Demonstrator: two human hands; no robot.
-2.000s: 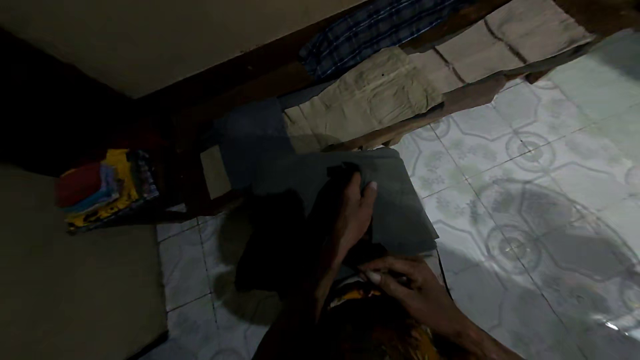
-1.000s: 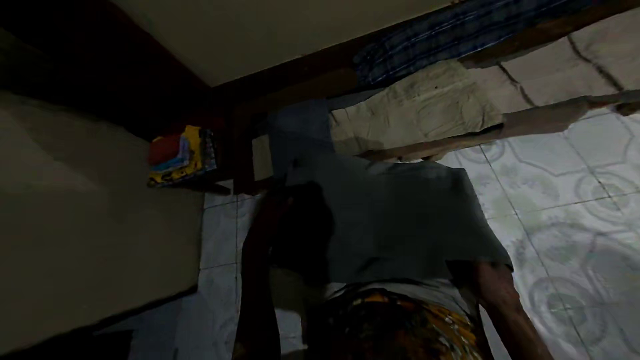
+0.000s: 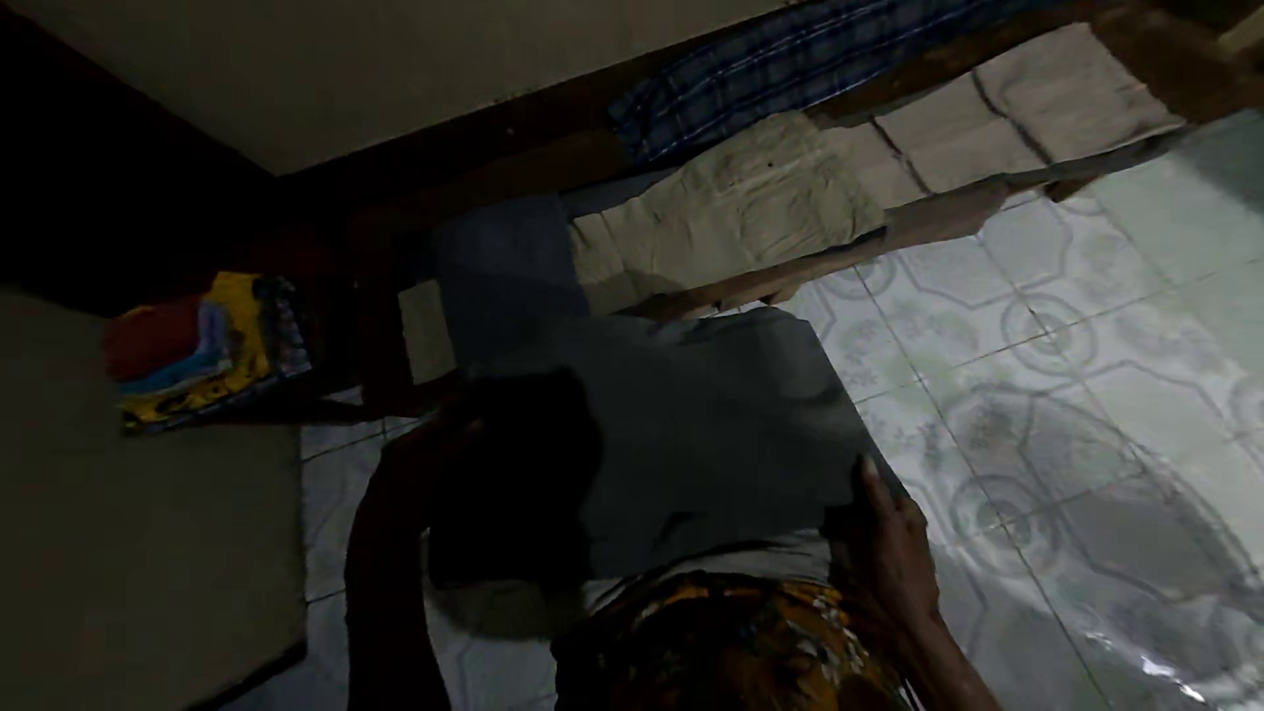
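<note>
A dark grey-green folded cloth lies spread in front of my body, its left part in deep shadow. My right hand grips its lower right edge, thumb on top. My left hand is at the cloth's left edge, dark and hard to make out; its fingers are lost in shadow. Beyond the cloth, a beige folded garment and a blue-grey cloth lie on a low wooden bench.
Farther along the bench are pale cloths with dark stripes and a blue plaid cloth. A stack of colourful folded cloths sits at left, by the wall. Patterned floor tiles extend at right.
My hands have moved apart, from near the middle of the grey-green cloth to its two sides. The cloth now lies wider across my front than two seconds ago.
</note>
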